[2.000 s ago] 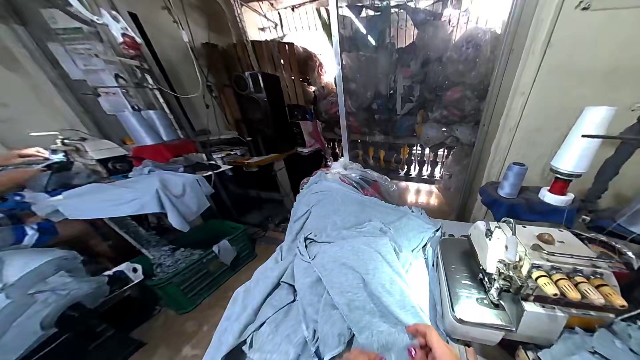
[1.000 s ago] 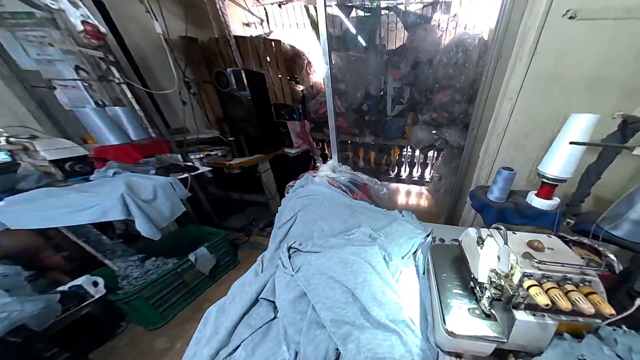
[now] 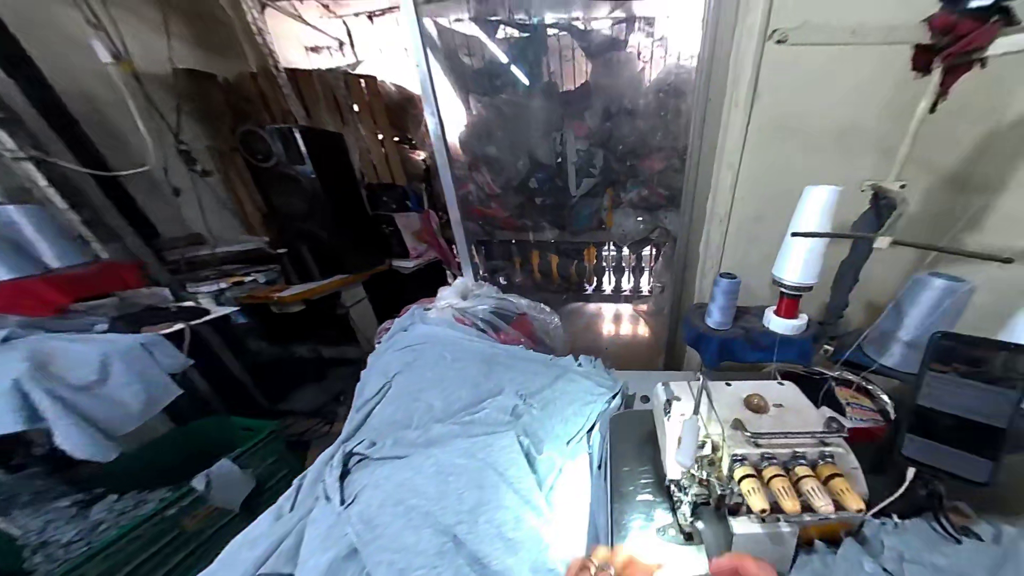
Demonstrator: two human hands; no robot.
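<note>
At the bottom edge, my left hand (image 3: 612, 562) shows only in part, with a ring on a finger, at the lower right edge of the pile of light blue fabric (image 3: 456, 448). Just a fingertip or so of my right hand (image 3: 742, 564) is visible, below the front of the overlock sewing machine (image 3: 760, 432). Bright light washes out the area round the left hand, and what either hand holds is hidden. The metal work plate (image 3: 640, 480) of the machine lies between the fabric pile and the needle area.
Thread cones, one white (image 3: 802, 240) and one blue-grey (image 3: 722, 302), stand behind the machine. A phone (image 3: 960, 408) leans at the right. Fabric scraps (image 3: 912, 544) lie at the lower right. A green crate (image 3: 232, 480) holds scraps at the left. A clear plastic bag (image 3: 520, 316) sits behind the pile.
The view has turned to the right. My hands, out of sight one second ago, show at the bottom edge near the machine; two seconds ago they were at the fabric pile's near end.
</note>
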